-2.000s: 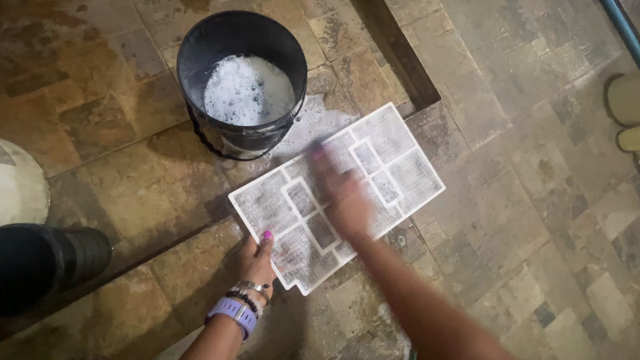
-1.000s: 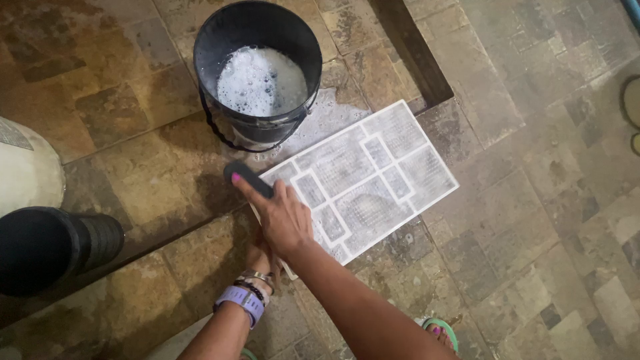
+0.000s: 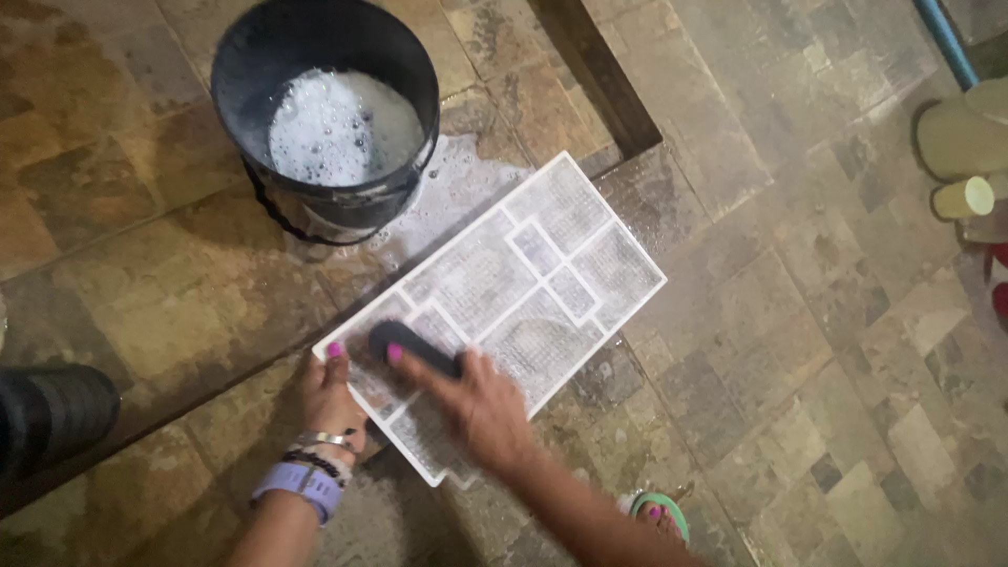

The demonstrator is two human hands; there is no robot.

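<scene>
A white-framed mesh air filter (image 3: 543,268), wet with suds, lies tilted across the middle of the view. My left hand (image 3: 335,402), with a lilac watch strap and bracelets at the wrist, grips the filter's left corner, thumb on the frame. My right hand (image 3: 480,402) holds a dark oval-backed brush (image 3: 409,346) against the mesh near that same end; its bristles are hidden. Behind the filter stands a black bucket (image 3: 370,209) holding foamy water (image 3: 346,130).
Sudsy water (image 3: 465,181) is spilled on the tiled floor between bucket and filter. A step edge (image 3: 228,386) runs diagonally. A black ribbed container (image 3: 59,417) is at the left, a pale cup (image 3: 962,198) at the right. A foot in a green flip-flop (image 3: 661,516) shows below.
From the middle of the filter two seconds ago, my right hand has gone with the brush to its left end, and it now rests on the mesh there. My left hand stays at the filter's left corner.
</scene>
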